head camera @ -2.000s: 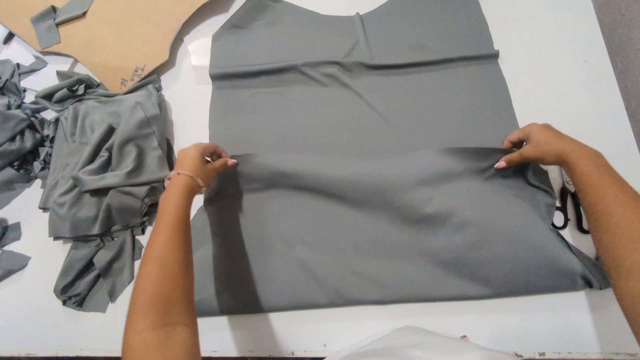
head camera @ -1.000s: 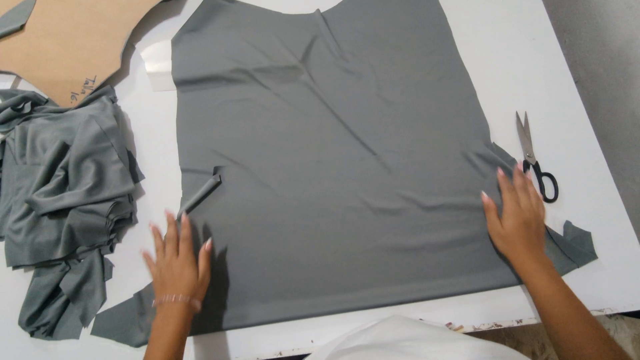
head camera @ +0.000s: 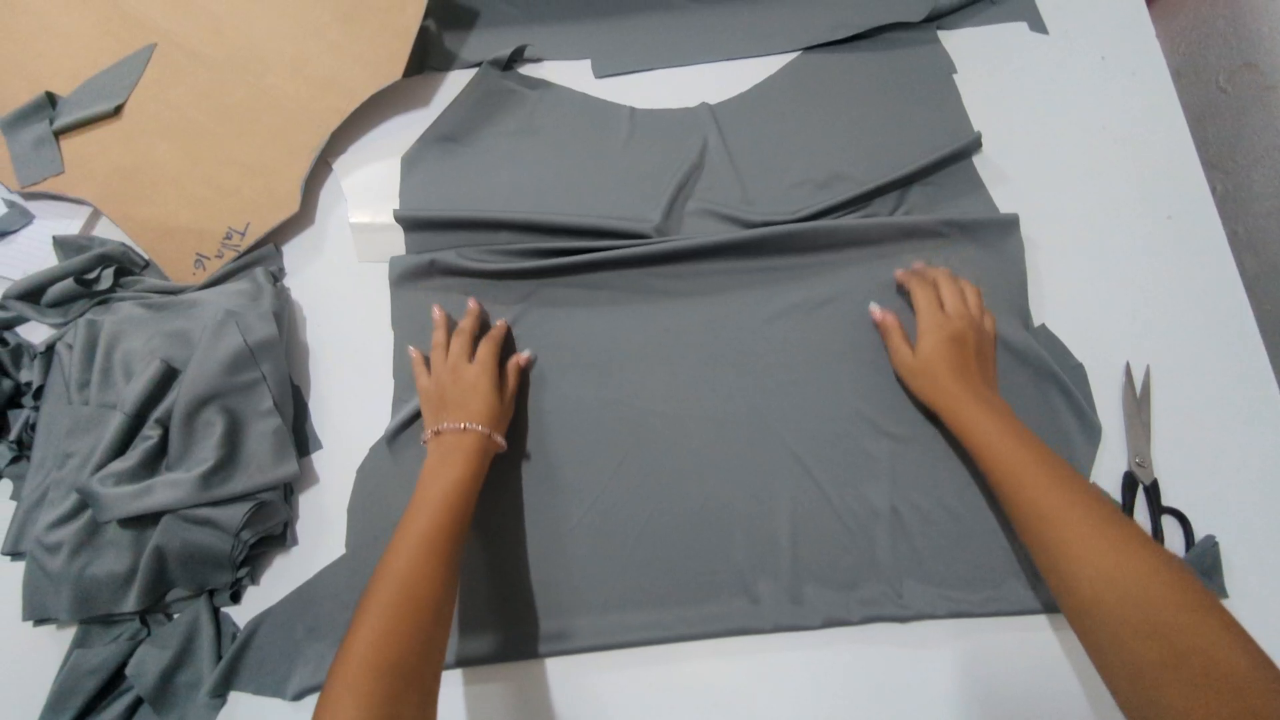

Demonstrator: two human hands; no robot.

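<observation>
A large grey stretch fabric piece (head camera: 700,450) lies in front of me on the white table, with wavy folds across its upper part and a curved cut-out at its far edge. On its left side my left hand (head camera: 465,370), with a beaded bracelet at the wrist, rests palm down with the fingers spread. My right hand (head camera: 940,335) lies on the right side of the same cloth, fingers apart and flat. Neither hand grips the fabric. To the right of the cloth lie metal scissors with black handles (head camera: 1142,440), their blades slightly apart and pointing away from me.
At the left is a pile of folded grey fabric (head camera: 190,400). Behind it lies a brown paper pattern (head camera: 230,90) bearing handwriting, with a grey scrap (head camera: 85,110) on it. More grey fabric (head camera: 720,30) lies at the far side. The white table's (head camera: 1190,290) right edge borders a grey floor.
Two seconds ago both hands pinched a raised fold of the cloth; one second ago they lay spread near its lower corners. Now they rest farther up, with new folds beyond them.
</observation>
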